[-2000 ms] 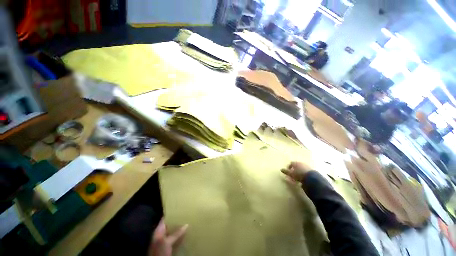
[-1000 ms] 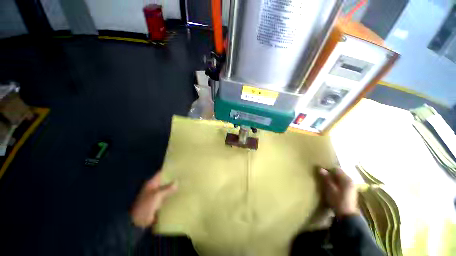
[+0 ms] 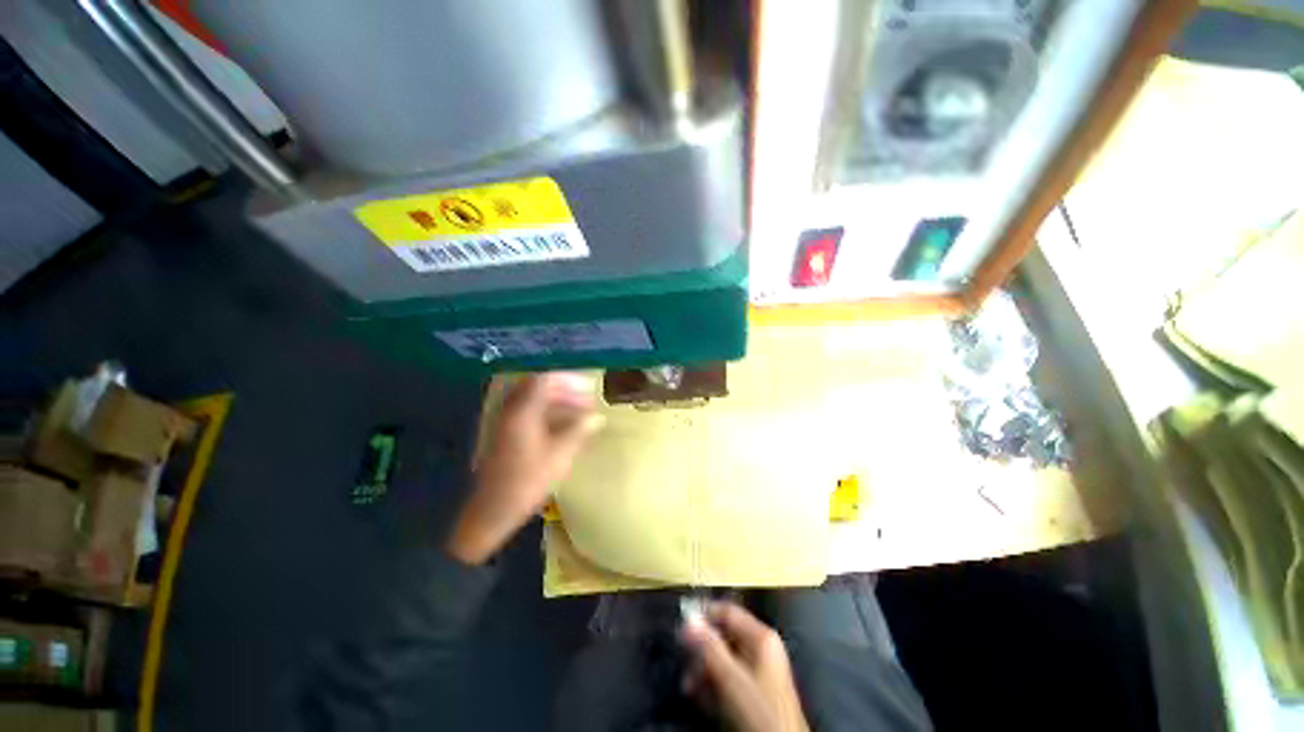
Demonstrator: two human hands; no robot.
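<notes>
The tan-yellow panel (image 3: pixel 687 501) lies flat under the press head (image 3: pixel 544 322). The brown-red die (image 3: pixel 665 383) is over its far part; whether they touch is not clear. My left hand (image 3: pixel 526 465) is at the die's left side, over the panel, fingertips bent together; a pale patch shows there, but blur hides whether it holds anything. My right hand (image 3: pixel 744 669) is below the panel's near edge and pinches a small pale piece (image 3: pixel 694 608) between its fingertips.
The control box (image 3: pixel 894 157) stands beside the press head. A clear plastic bag of badges (image 3: pixel 1008 386) lies on the wooden bench right of the panel. Part of the yellow button box (image 3: pixel 845 498) shows at the panel's edge. Layered panels (image 3: pixel 1244 501) lie on the white table at right.
The view has moved closer to the press. Both hands have left the panel's side edges; my left hand moved to the die, my right hand moved below the panel and now holds a small piece.
</notes>
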